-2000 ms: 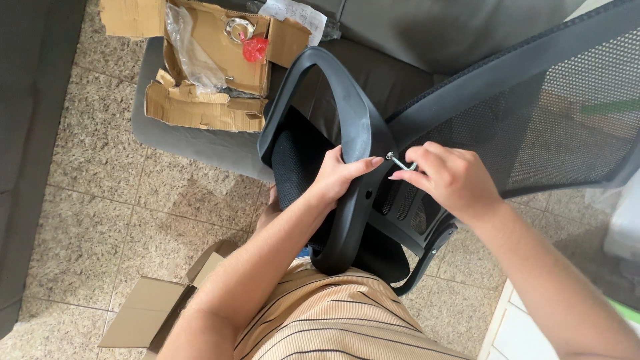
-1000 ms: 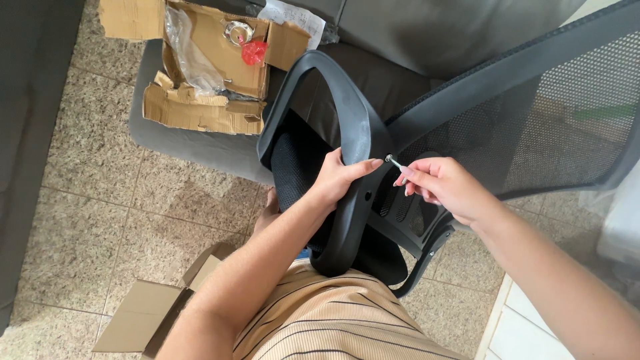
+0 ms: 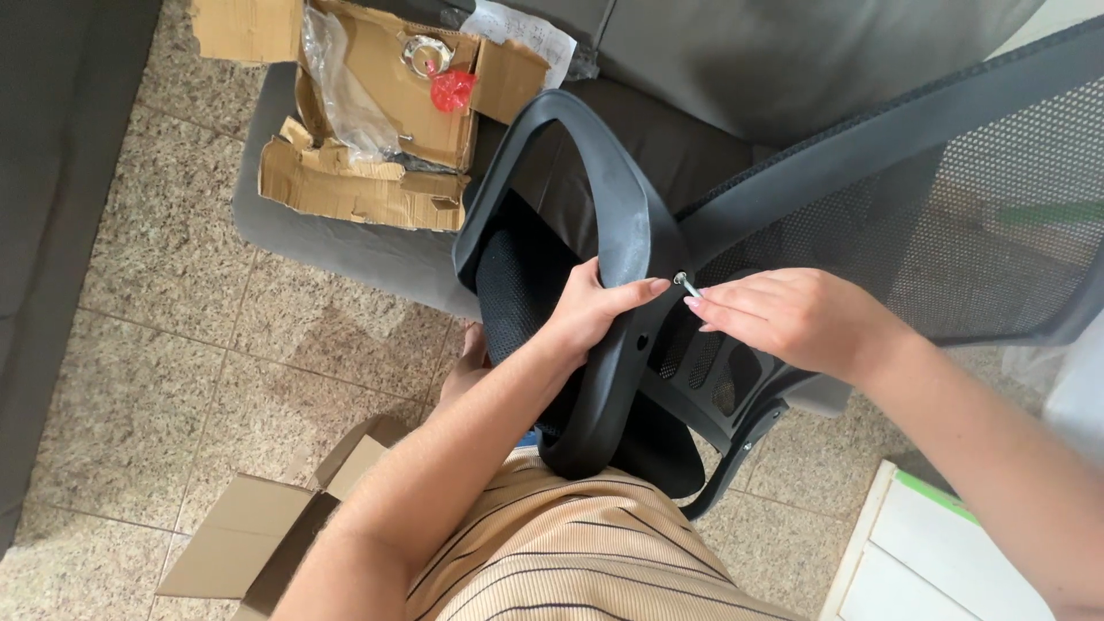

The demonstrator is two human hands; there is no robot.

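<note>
My left hand (image 3: 599, 310) grips the black plastic armrest (image 3: 623, 216) of an office chair, its thumb lying near the upper hole. Between the fingertips of my right hand (image 3: 768, 315) is a small metal bolt (image 3: 688, 285), its washer-like end at the armrest's upper hole. A second hole (image 3: 642, 341) in the armrest shows lower down. The chair's black seat (image 3: 526, 276) lies behind and under the armrest, and its mesh backrest (image 3: 871, 198) extends to the right.
On the grey sofa (image 3: 345, 246) rests a torn cardboard box (image 3: 362, 194) with clear plastic, a tape roll (image 3: 427, 56) and red plastic (image 3: 452, 90). A paper sheet (image 3: 526, 39) lies behind it. Another opened carton (image 3: 233, 535) stands on the tiled floor at lower left.
My right hand stays at the upper hole and its fingers have shifted their hold on the bolt. My left hand has kept its place on the armrest.
</note>
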